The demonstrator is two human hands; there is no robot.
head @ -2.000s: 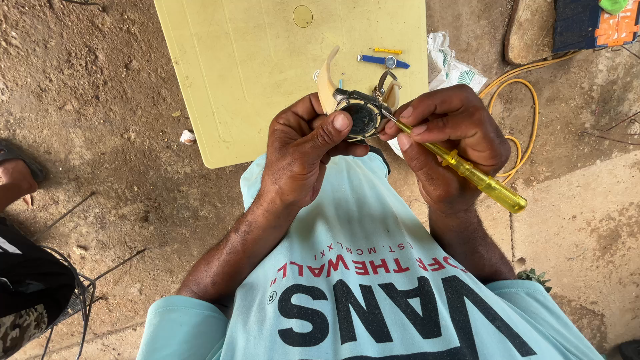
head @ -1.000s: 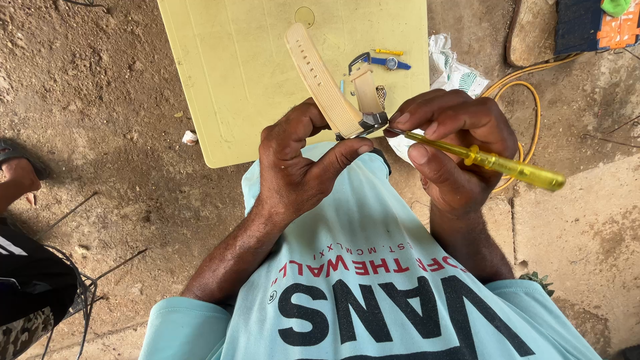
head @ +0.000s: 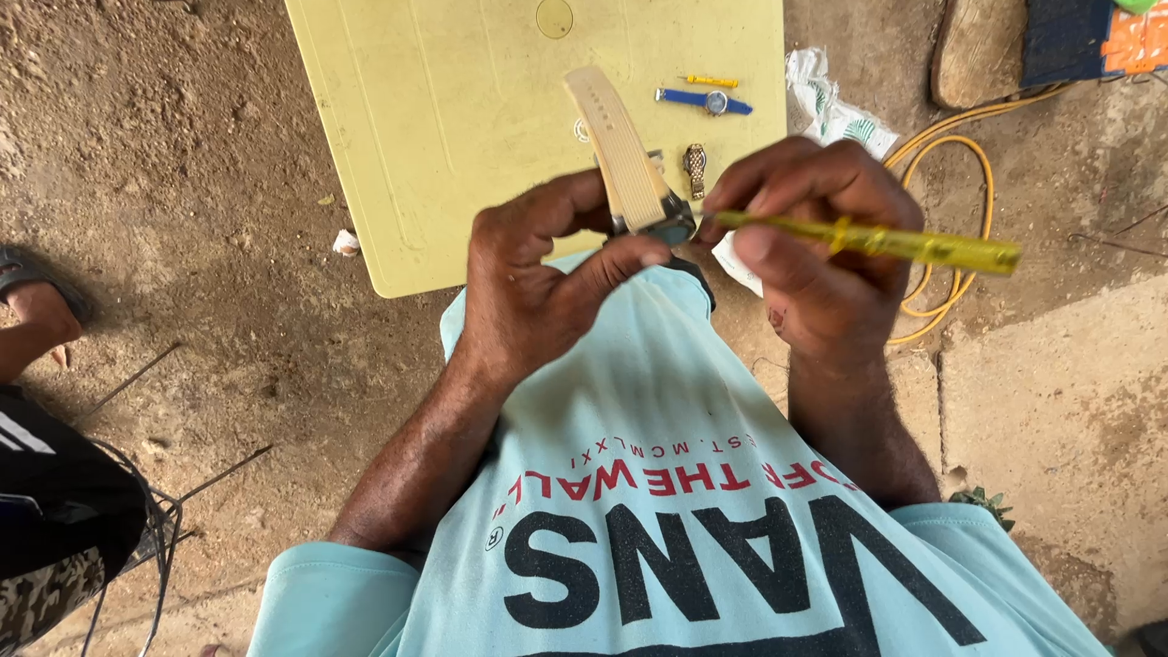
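Note:
A wristwatch with a cream strap [head: 625, 151] is held in my left hand [head: 543, 278], its case between thumb and fingers and the long strap half pointing up and away. My right hand [head: 821, 242] grips a screwdriver with a transparent yellow handle [head: 922, 248]. The screwdriver's tip is at or close to the side of the watch case; blur and fingers hide whether they touch. Beyond the hands, a blue-strapped watch [head: 716, 102], a small yellow tool [head: 712, 81] and a gold-toned metal-band watch [head: 695, 170] lie on the yellow tabletop.
The yellow tabletop [head: 411, 137] is in front of me. To its right are a white plastic bag [head: 835, 109], a coiled orange cable [head: 985, 201] and a wooden piece [head: 976, 55]. Another person's foot [head: 41, 315] and a black wire frame [head: 160, 511] are at the left.
The watch has turned in my left hand: its dial faced up two seconds ago, and now the strap's ribbed side shows. The screwdriver has stayed in my right hand, beside the case.

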